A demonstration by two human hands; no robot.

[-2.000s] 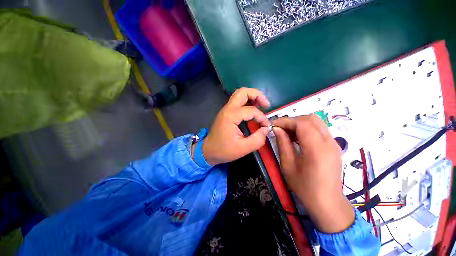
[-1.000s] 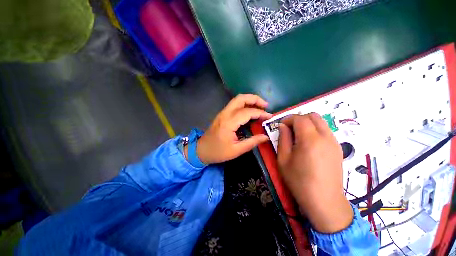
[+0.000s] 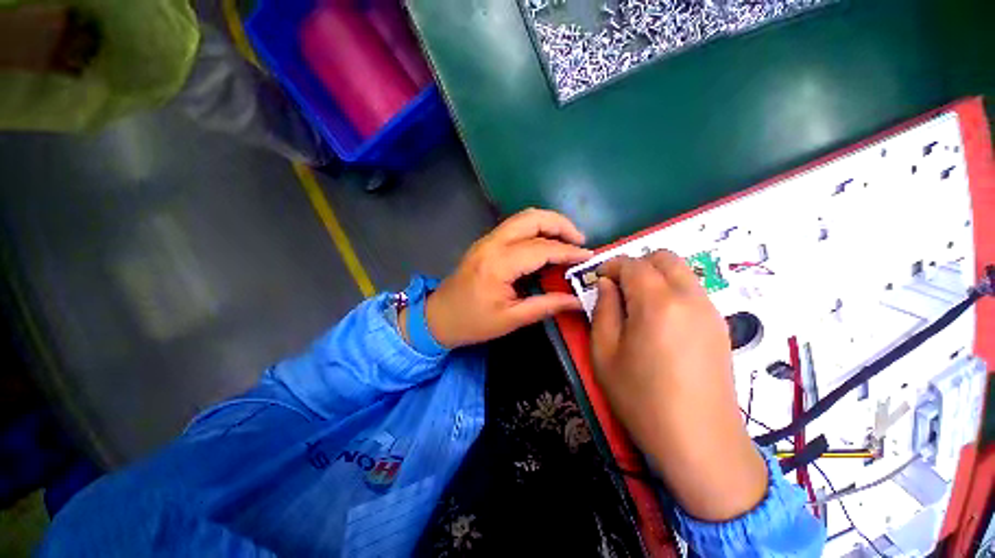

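The white panel back point(image 3: 807, 256) lies on a pallet with an orange-red edge point(image 3: 595, 376). My right hand point(image 3: 671, 371) is over the panel's near left corner, its thumb and fingers bunched on a small brownish-and-dark part point(image 3: 592, 278) in the corner. Whether they grip it or hold a tiny piece is hidden. My left hand point(image 3: 496, 286) is beside the same corner, fingers and thumb apart, fingertips at the panel edge, with nothing visible in it. A small green board point(image 3: 709, 270) and a black oval part point(image 3: 744, 330) sit just right of my right hand.
A tray of silver screws point(image 3: 611, 49) is on the green bench point(image 3: 644, 136) beyond the panel. A thick black cable point(image 3: 873, 360) and red wires point(image 3: 798, 392) cross the panel. A blue bin point(image 3: 371, 142) with pink-red rolls is on the floor left. A person in yellow-green stands upper left.
My fingertips were together at the corner two seconds ago; now my left hand is apart from my right, and my right fingers are down on the corner. The person in yellow-green has moved up and away.
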